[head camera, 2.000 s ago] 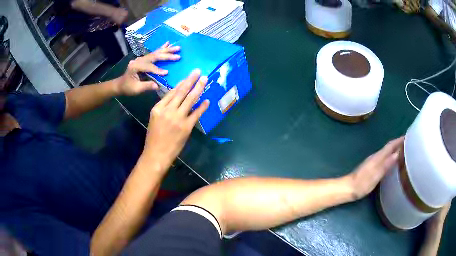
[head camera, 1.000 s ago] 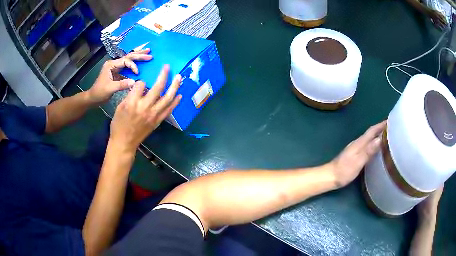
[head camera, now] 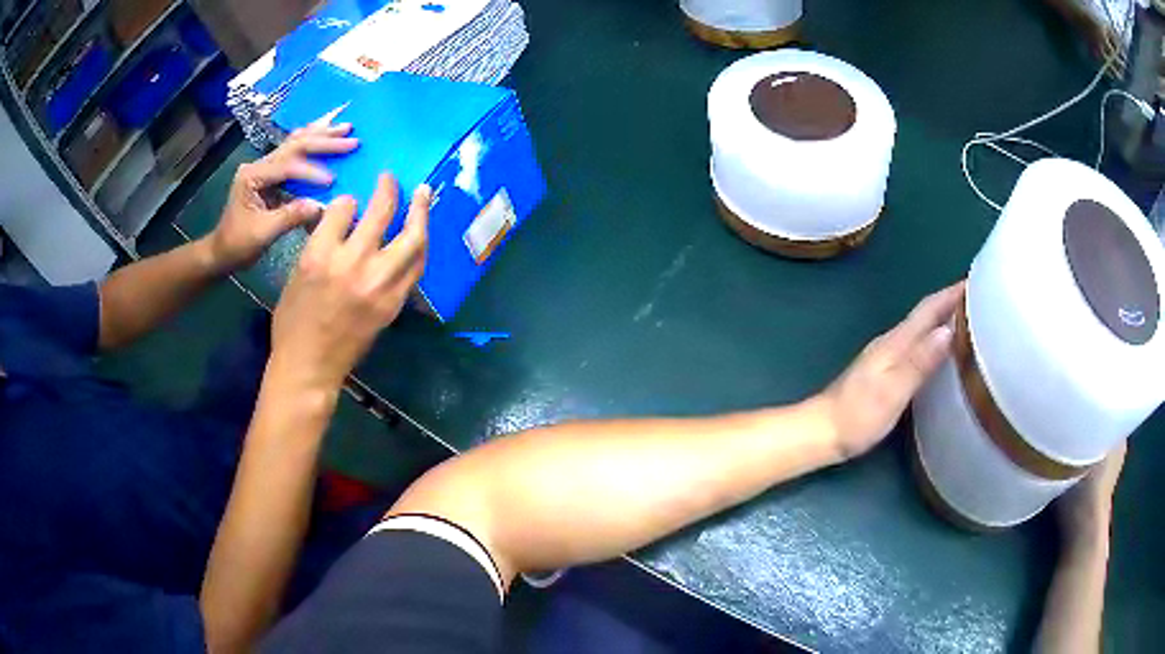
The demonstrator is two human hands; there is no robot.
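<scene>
Two white rounded appliance units [head camera: 1058, 319], each with a wood-coloured band at its bottom, are stacked and lean slightly at the right. The upper one has a dark brown oval on top. My left hand [head camera: 890, 373] lies against the stack's left side, near the upper unit's band, fingers extended. My right hand [head camera: 1094, 492] is at the stack's lower right side; its fingers are hidden behind the units.
Another white appliance unit [head camera: 801, 153] stands on the dark green bench [head camera: 613, 307], one more at the top edge. A white cable [head camera: 1009, 138] loops behind the stack. At left, a neighbour's hands [head camera: 342, 284] touch a blue box [head camera: 475, 192] beside a flat pile [head camera: 434, 51].
The view has shifted, so bench items appear further left and higher. My hands remain at the stack. The neighbour's hands have shifted on the blue box, their fingers bending more.
</scene>
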